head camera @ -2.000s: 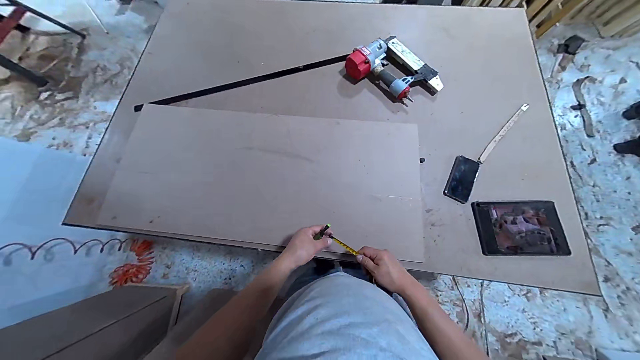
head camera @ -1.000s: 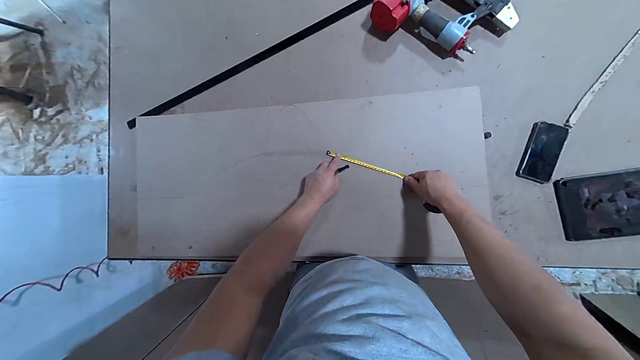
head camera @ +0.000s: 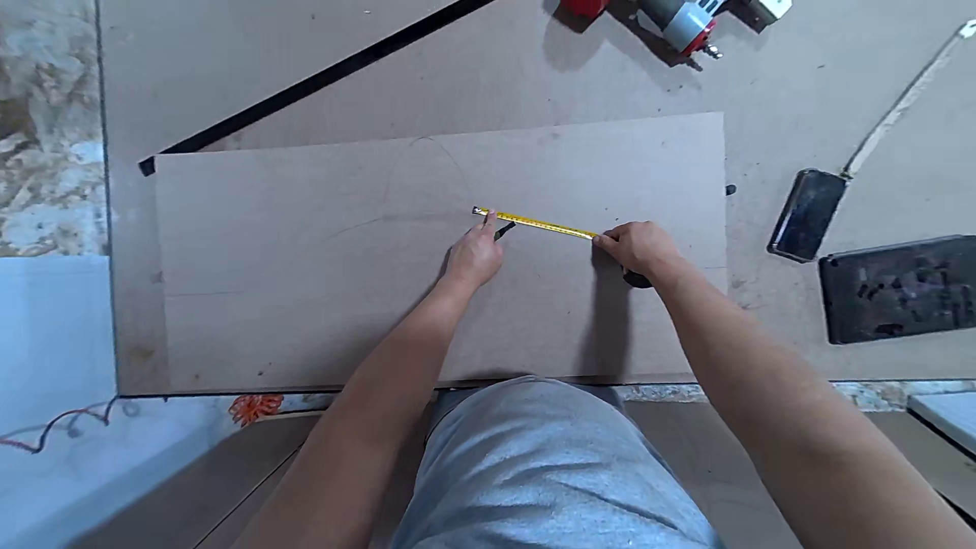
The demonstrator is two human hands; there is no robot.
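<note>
A yellow tape measure blade (head camera: 545, 225) stretches across a flat rectangular board (head camera: 343, 305) that bears faint curved pencil lines. My left hand (head camera: 476, 255) rests on the board, a finger at the blade near its hooked end, with a dark pencil or marker (head camera: 504, 231) held in it. On the right, my right hand (head camera: 640, 248) grips the blade with thumb and fingers. The dark tape case (head camera: 636, 279) shows beneath that hand, mostly hidden.
A black strip (head camera: 328, 78) lies diagonally behind the board on the larger worktop (head camera: 229, 46). A pneumatic nailer (head camera: 686, 27) is at the back. To the right lie a phone (head camera: 808, 216), a dark tablet (head camera: 900, 290) and a worn folding rule or strip (head camera: 907, 95).
Both hands and the tape have moved from the board's near edge to its middle, and more blade is out than two seconds ago. The view has moved closer.
</note>
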